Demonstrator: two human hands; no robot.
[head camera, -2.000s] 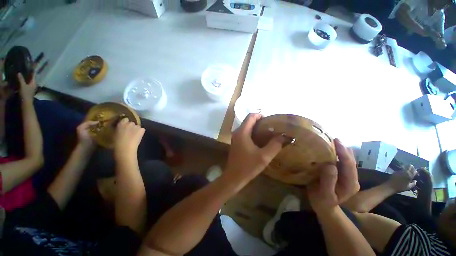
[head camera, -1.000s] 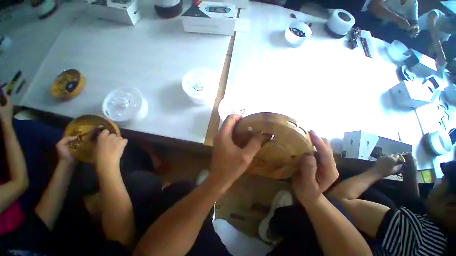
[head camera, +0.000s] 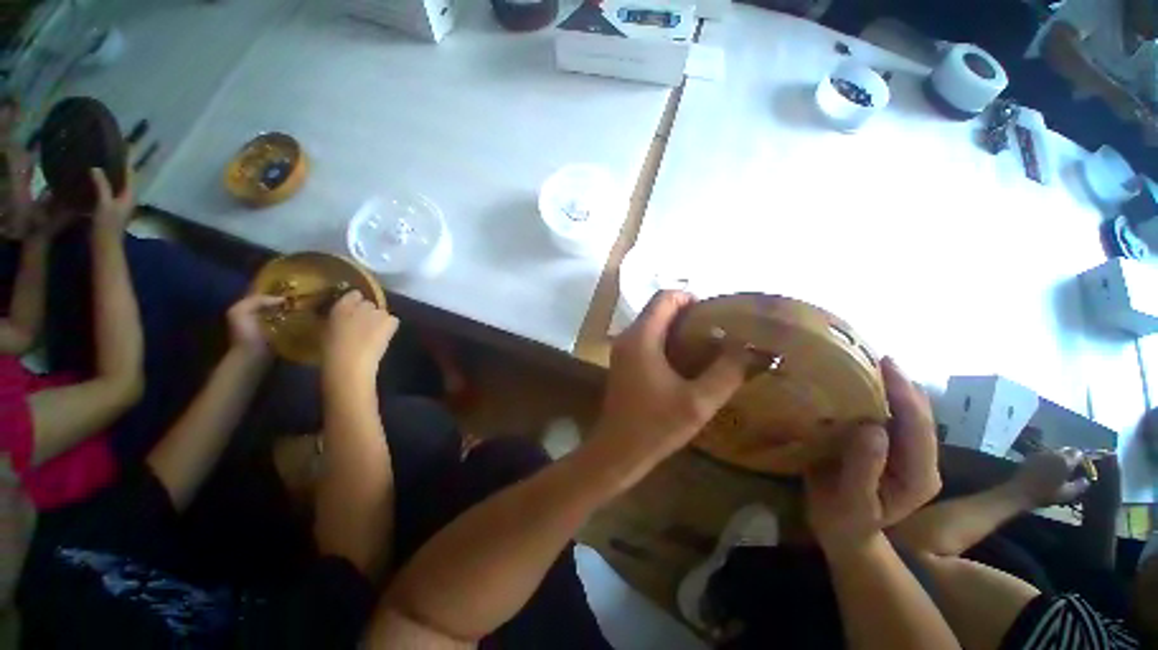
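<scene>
A round wood-grain base shell (head camera: 794, 413) is held above my lap at the table edge, its slotted outer face turned up towards me. My left hand (head camera: 654, 394) grips its left rim, with the thumb lying on the face beside a small shiny point at a slot. I cannot tell if this point is a fitting or a glint. My right hand (head camera: 876, 476) grips the right rim, with the thumb on the near edge. The shell's underside and the fingers beneath it are hidden.
A clear tub (head camera: 399, 234) and a white tub (head camera: 582, 207) stand near the table edge. A neighbour at left works in a wood-grain shell (head camera: 314, 305); a smaller one (head camera: 266, 168) lies behind. White cartons (head camera: 988, 413) stand at right, near another person's hand.
The whole view has shifted, so the scene sits further right than a second ago. My hands keep the same grip on the shell, with no clear movement on it.
</scene>
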